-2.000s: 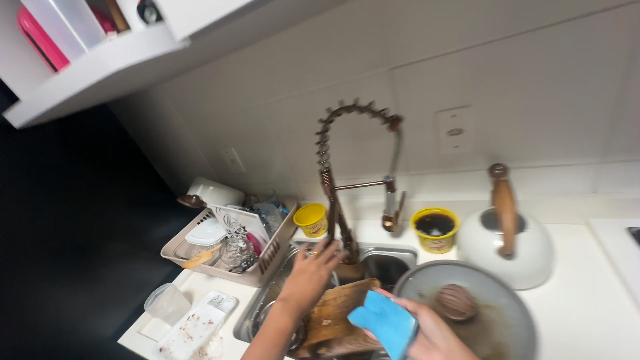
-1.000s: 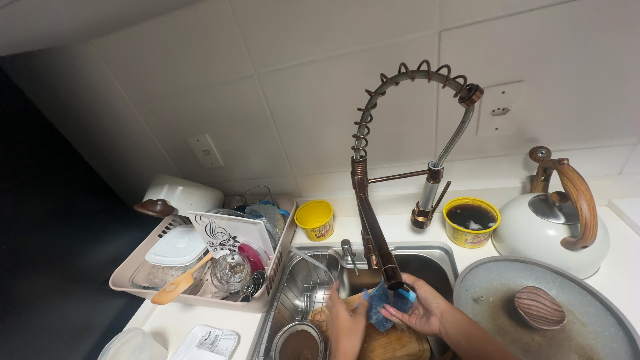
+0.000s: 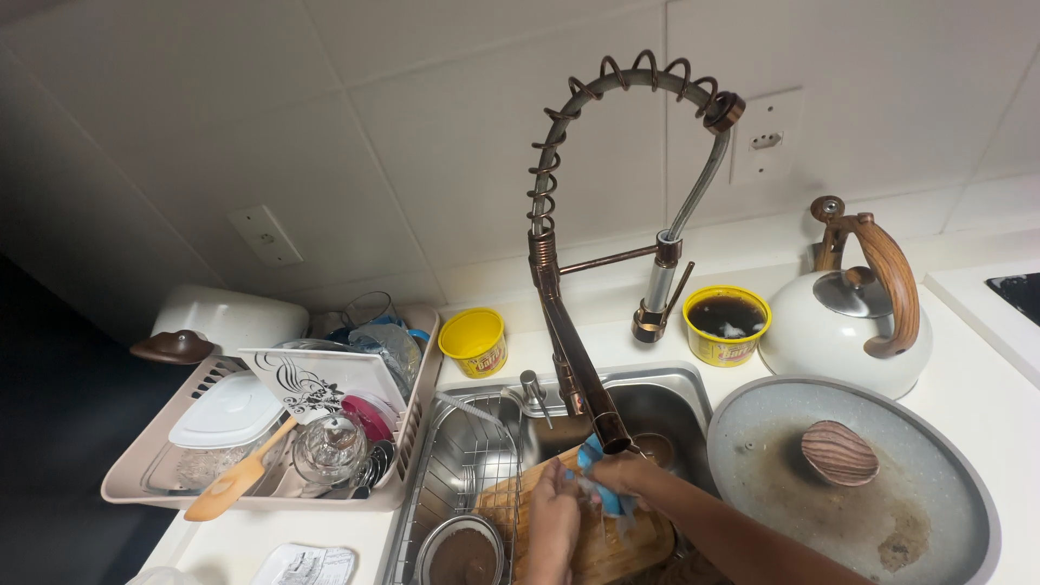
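Observation:
Both hands are over the sink under the bronze spring faucet [image 3: 597, 382]. My right hand [image 3: 621, 474] grips a blue cloth [image 3: 605, 497], with water running about it. My left hand [image 3: 555, 508] is close beside the cloth, its fingers bent; whether it grips the cloth's edge is unclear. Beneath them a wooden cutting board [image 3: 597, 552] lies tilted in the steel sink [image 3: 674, 406]. A wire rack [image 3: 487, 439] stands in the sink's left part, beside a round container with brown contents [image 3: 463, 556].
A dish rack [image 3: 122, 479] holding a lidded glass container [image 3: 223, 414], wooden spatula [image 3: 236, 483] and glasses stands left. Behind the sink are an empty yellow tub [image 3: 473, 337] and one of dark liquid [image 3: 725, 317]. A white kettle [image 3: 837, 341] and large grey lid [image 3: 853, 520] are at right.
My left hand was spread open near the faucet two seconds ago and is now down beside the blue cloth. The cloth has moved under the faucet, bunched up. The view has shifted closer to the sink.

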